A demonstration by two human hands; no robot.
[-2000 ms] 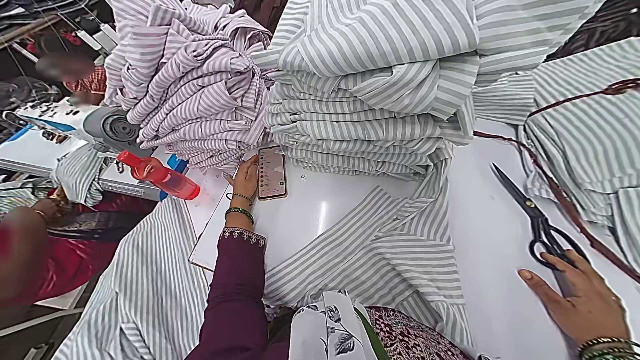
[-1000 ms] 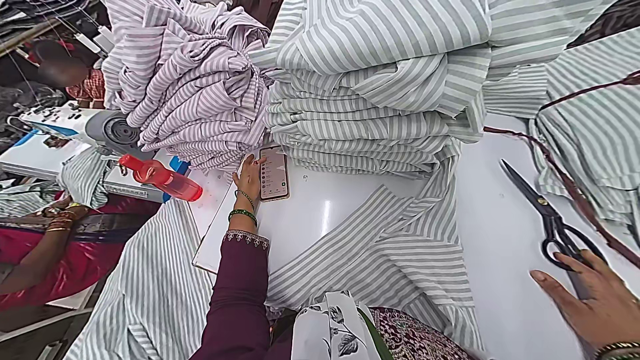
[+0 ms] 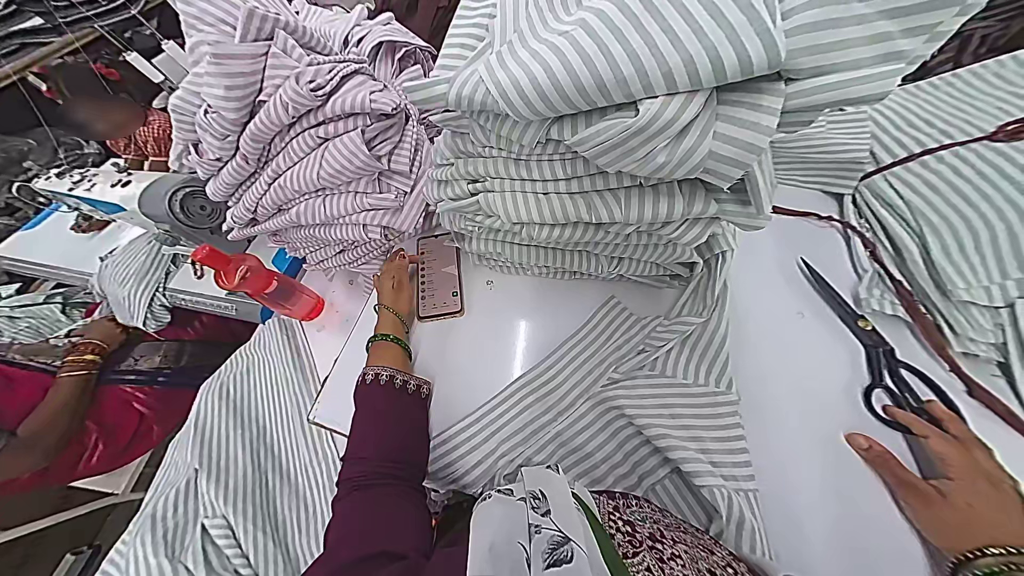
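My left hand (image 3: 395,290) rests at the left edge of a smartphone (image 3: 439,278) with a lit screen, one finger reaching its side. The phone lies on the white table (image 3: 512,320) in front of the fabric stacks. At the right, my right hand (image 3: 940,480) lies spread, its fingertips at the handle loops of black fabric scissors (image 3: 868,336). The scissors lie on the table, blades pointing away from me; whether the fingers grip the loops I cannot tell. Grey-striped fabric (image 3: 560,400) lies between my arms and hangs off the table at the left.
A stack of grey-striped cloth (image 3: 592,184) and a purple-striped pile (image 3: 320,144) stand at the back. A red bottle (image 3: 268,286) lies on its side at the left, near a sewing machine (image 3: 184,200). A co-worker's hand (image 3: 104,332) holds cloth there. A dark red cord (image 3: 896,280) crosses the right side.
My left hand's finger has moved onto the phone's upper left edge. The co-worker's arm at the left has shifted its position. My right hand remains at the scissors.
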